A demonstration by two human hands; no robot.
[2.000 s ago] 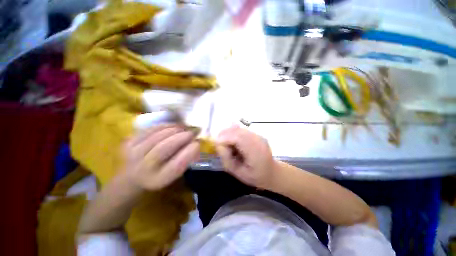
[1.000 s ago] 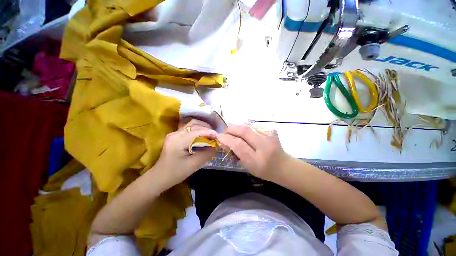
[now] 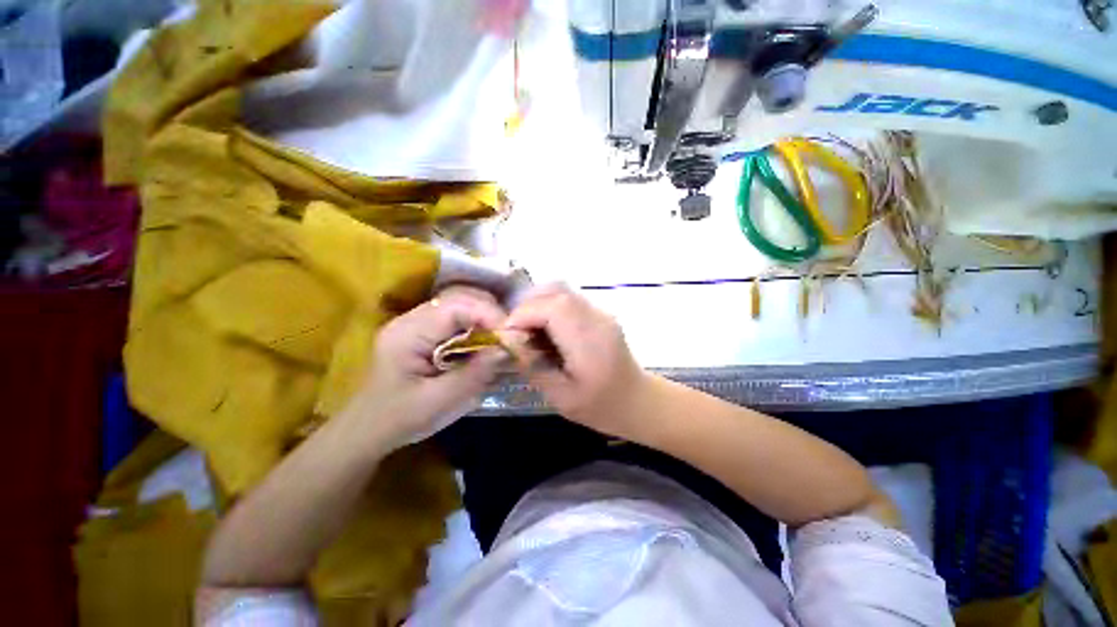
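My left hand (image 3: pixel 429 361) and my right hand (image 3: pixel 582 355) are close together at the table's front edge. Both hold the folded end of a mustard and white cloth piece (image 3: pixel 472 344) between their fingertips. The piece runs back under the fingers; part of it is hidden. Mustard fabric (image 3: pixel 251 288) lies in a large heap to the left of my hands, with white fabric (image 3: pixel 380 104) behind it. The presser foot area (image 3: pixel 631 162) of the sewing machine is ahead and to the right, away from my hands.
The sewing machine head (image 3: pixel 906 92) fills the back right. Green (image 3: pixel 774 211) and yellow (image 3: pixel 833 194) loops lie right of the needle, beside a bunch of thread ends (image 3: pixel 913 221). The silver table edge (image 3: pixel 784 386) runs across the front. A blue basket-like object (image 3: pixel 990 502) is below right.
Compared with one second ago, the whole view has shifted, so the machine and loops sit further left and higher. The hands are still together on the cloth end, which is pinched slightly differently.
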